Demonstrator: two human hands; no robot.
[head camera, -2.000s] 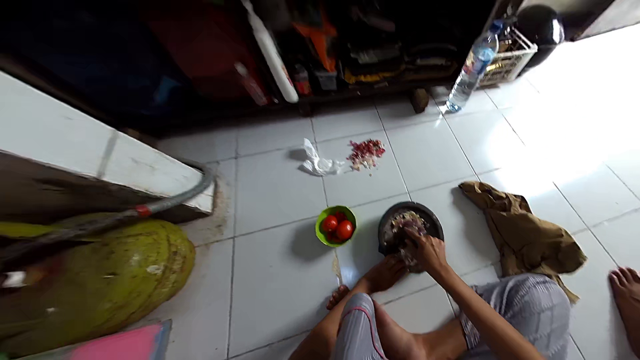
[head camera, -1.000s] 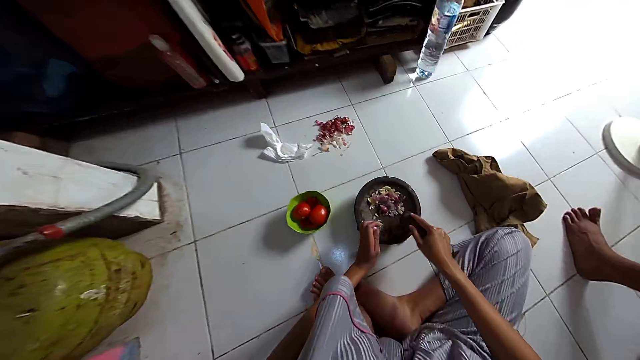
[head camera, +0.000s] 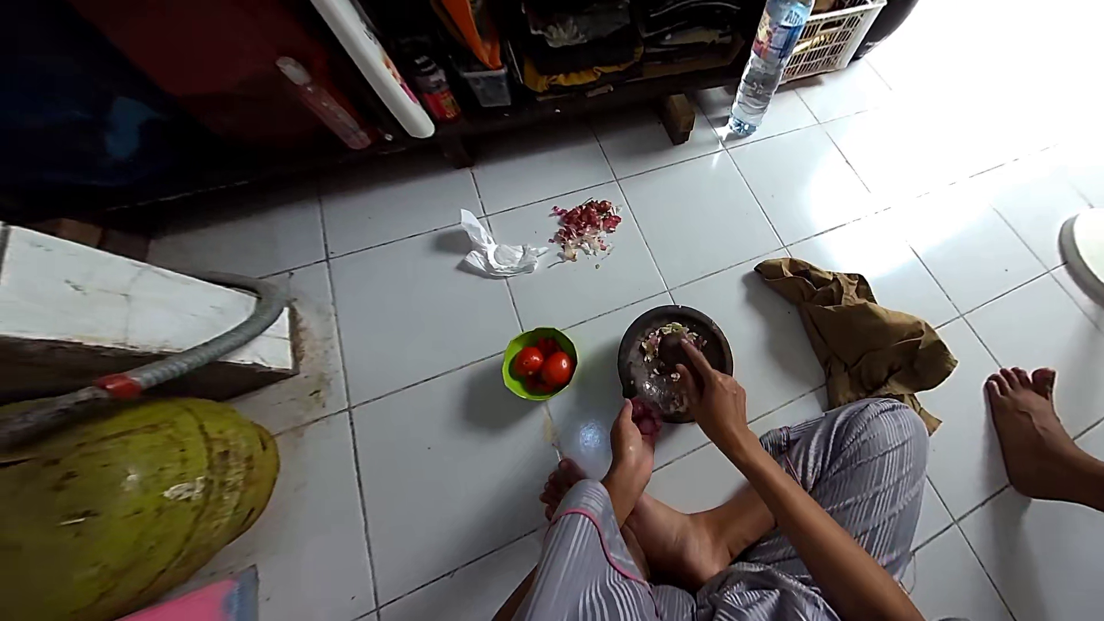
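A dark stone mortar stands on the tiled floor in front of me, with chopped shallots or similar bits inside. My right hand reaches over its right side, fingers on the dark rounded head of a pestle. My left hand is at the near left rim, closed around reddish-purple pieces, perhaps shallots. Left of the mortar sits a green bowl with red tomatoes. Farther off, red and pale peelings lie beside a crumpled white plastic or paper piece.
A brown cloth lies right of the mortar, near another person's bare foot. A water bottle and white crate stand by the shelf. At left are a green gas cylinder and grey hose.
My right hand has moved from the mortar's near right rim onto the pestle inside. Two seconds ago both hands were together at the mortar.
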